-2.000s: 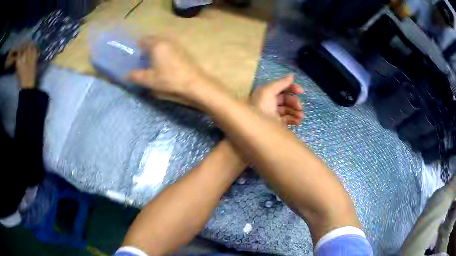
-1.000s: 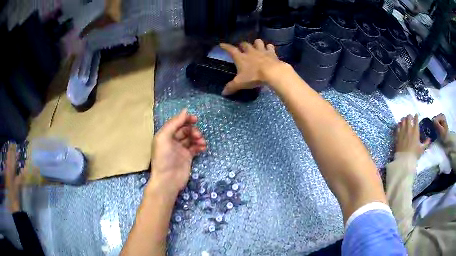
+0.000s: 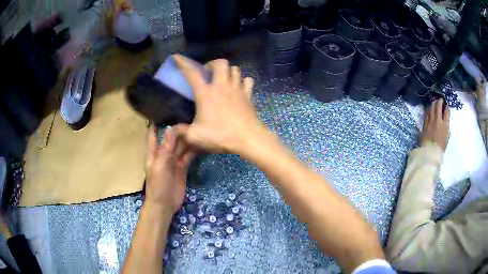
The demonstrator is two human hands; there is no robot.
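Note:
My right hand (image 3: pixel 222 104) grips a joined unit (image 3: pixel 163 99), a black base with a whitish-blue translucent part, held tilted above the bench near the cardboard's right edge. The unit is slightly blurred. My left hand (image 3: pixel 167 168) is raised just below it, fingers pointing up; whether its fingertips touch the unit I cannot tell. A pile of small round plugs (image 3: pixel 213 219) with pale centres lies on the bubble wrap just right of my left wrist.
Another joined unit (image 3: pixel 78 99) stands on the cardboard sheet (image 3: pixel 96 160) at left. Stacked dark housings (image 3: pixel 330 67) stand at back right on the bubble wrap (image 3: pixel 321 144). A neighbour's hand (image 3: pixel 436 123) and beige sleeve are at right; a dark sleeve (image 3: pixel 22 254) is at lower left.
My right hand has lifted the unit and brought it left, over my left hand. The unit at the cardboard's lower left is gone. My left hand's fingers now point up.

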